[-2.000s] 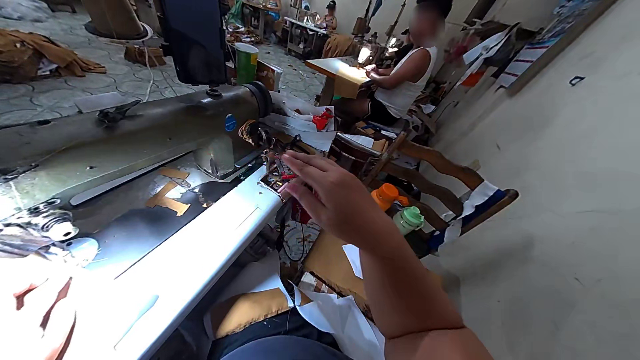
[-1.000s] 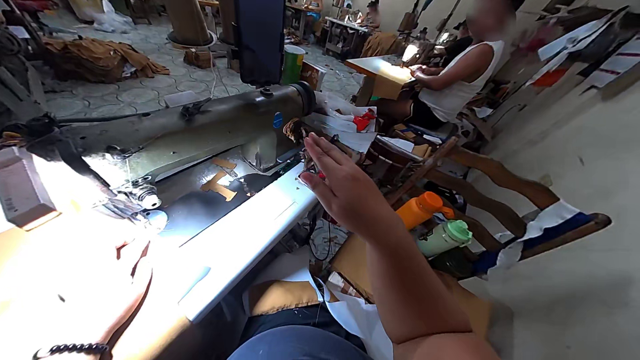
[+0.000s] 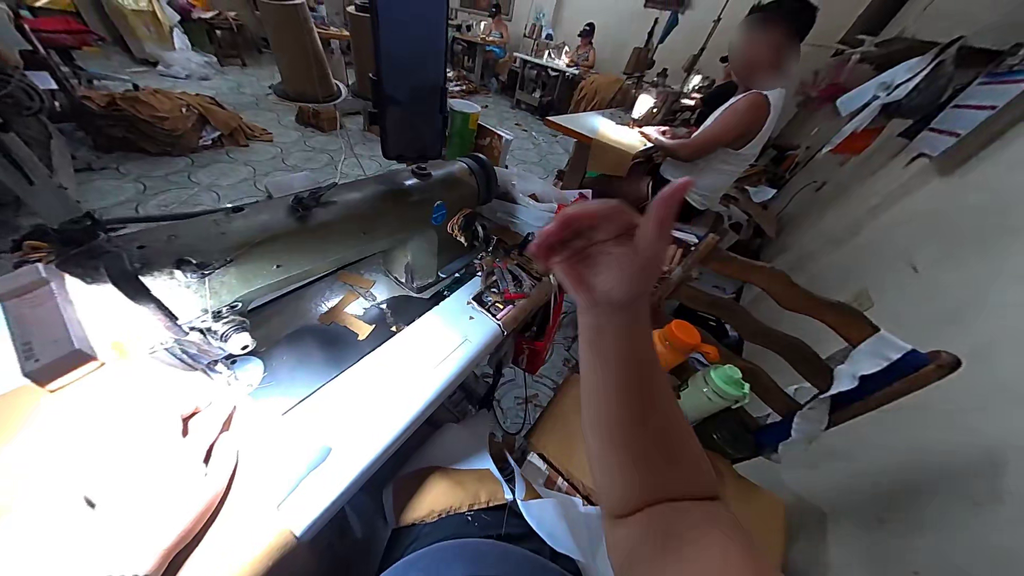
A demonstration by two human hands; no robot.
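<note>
My right hand (image 3: 612, 248) is raised above and beside the right end of the sewing table, thumb up, with nothing visible in it. Just left of it, a small tray of tools (image 3: 508, 288) sits at the table's end. My left hand (image 3: 200, 472) rests on the glaring white table (image 3: 400, 384) at lower left, near the needle end of an industrial sewing machine (image 3: 336, 232); glare hides its fingers and whatever lies under them. Brown fabric scraps (image 3: 348, 314) lie on the dark machine bed. A blue-handled or dark object cannot be made out in the glare.
A cardboard box (image 3: 48, 328) stands at far left. Right of the table are a wooden chair (image 3: 788, 280), an orange bottle (image 3: 678, 342) and a green-lidded bottle (image 3: 712, 392). A co-worker (image 3: 732, 136) sits at another table (image 3: 596, 126). Brown cloth (image 3: 160, 120) lies piled on the floor.
My right hand has lifted away from the tool tray, and its thumb now points up. The tray shows more fully. The left hand stays on the table; the view has shifted.
</note>
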